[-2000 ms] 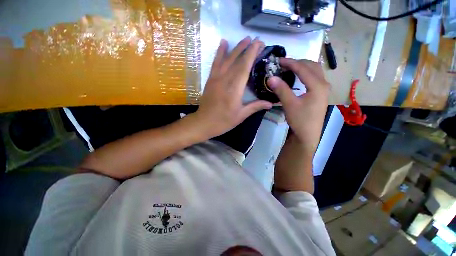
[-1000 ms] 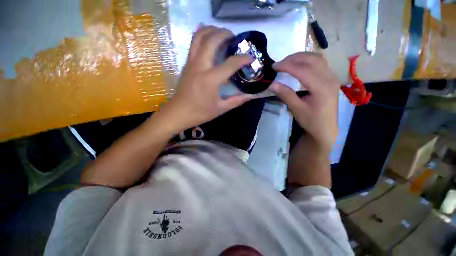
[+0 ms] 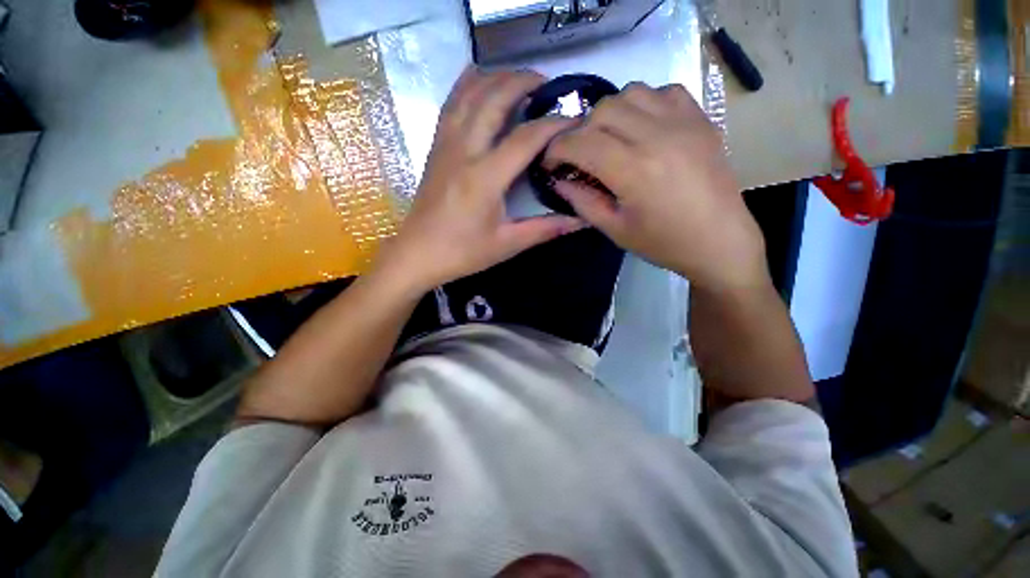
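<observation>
A black rounded housing (image 3: 585,85) with a silver and white module (image 3: 572,104) inside lies open side up at the bench's front edge, on the white sheet (image 3: 669,57). My left hand (image 3: 480,169) holds the housing from its left side, thumb below and a finger over the inside. My right hand (image 3: 655,169) is bent over the right half of the housing, with its fingertips inside the lower part. The hand covers much of the housing. I cannot tell whether a small part is between the right fingertips.
The screw feeder (image 3: 565,32) stands behind the housing. A small black-handled screwdriver (image 3: 738,60) and a white strip (image 3: 876,45) lie to the right. Red-handled pliers (image 3: 855,186) hang at the right bench edge. A black round object (image 3: 130,16) is at the back left. Orange-brown tape (image 3: 271,203) covers the left bench.
My right hand has moved from the housing's right rim to over its inside. My left hand still holds the housing. The view has shifted, showing more of the left bench.
</observation>
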